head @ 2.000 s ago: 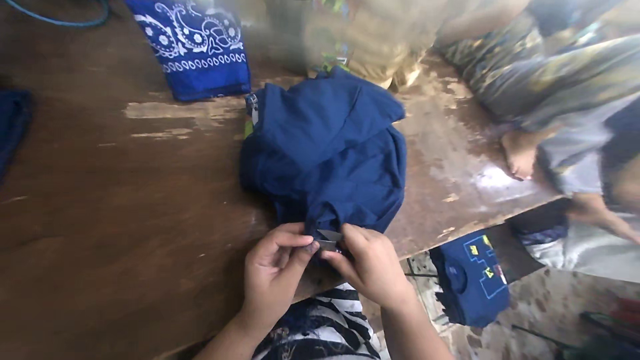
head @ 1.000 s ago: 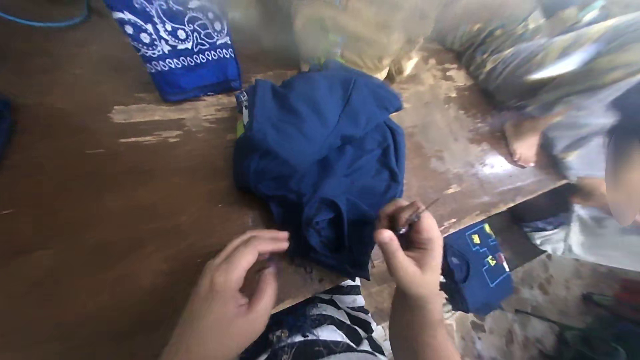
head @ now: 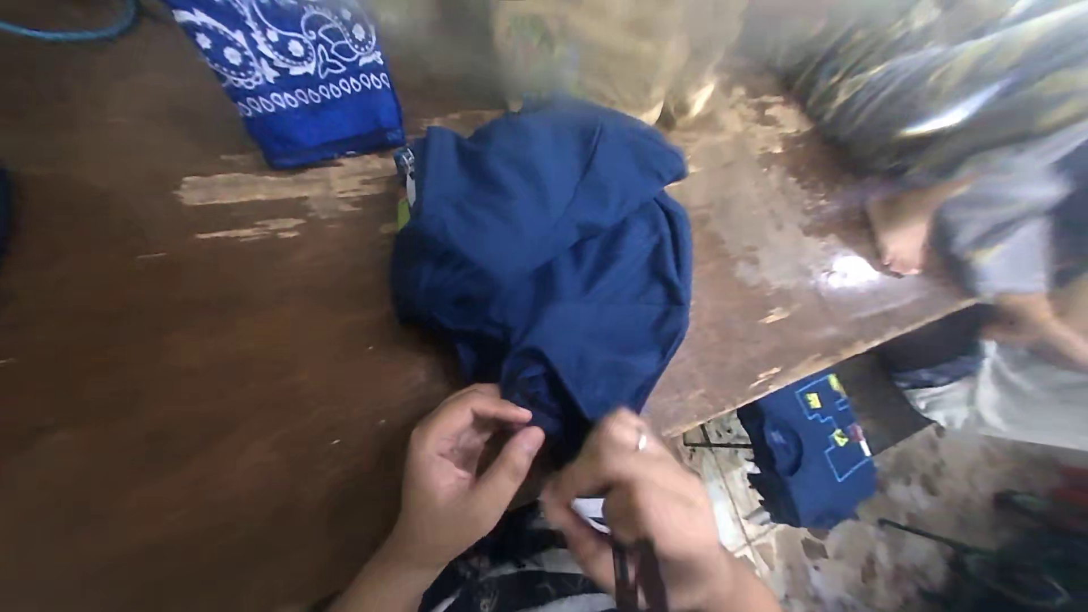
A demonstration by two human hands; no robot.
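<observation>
A navy blue garment lies bunched on a worn wooden table. My left hand is at its near edge, with the thumb and forefinger close together beside an opening in the cloth; whether they pinch fabric I cannot tell. To the right, at the same edge, my right hand is curled around a small dark tool, blurred, its type unclear. A ring shows on one of its fingers.
A blue paisley bandana lies at the back left of the wooden table. Another person's bare foot rests on the right side. Below the right edge is a navy printed garment. A beige cloth item stands behind.
One second ago both hands were apart, with the small tool raised in my right hand. Now they are closer together at the garment's near edge, and the tool points down toward me.
</observation>
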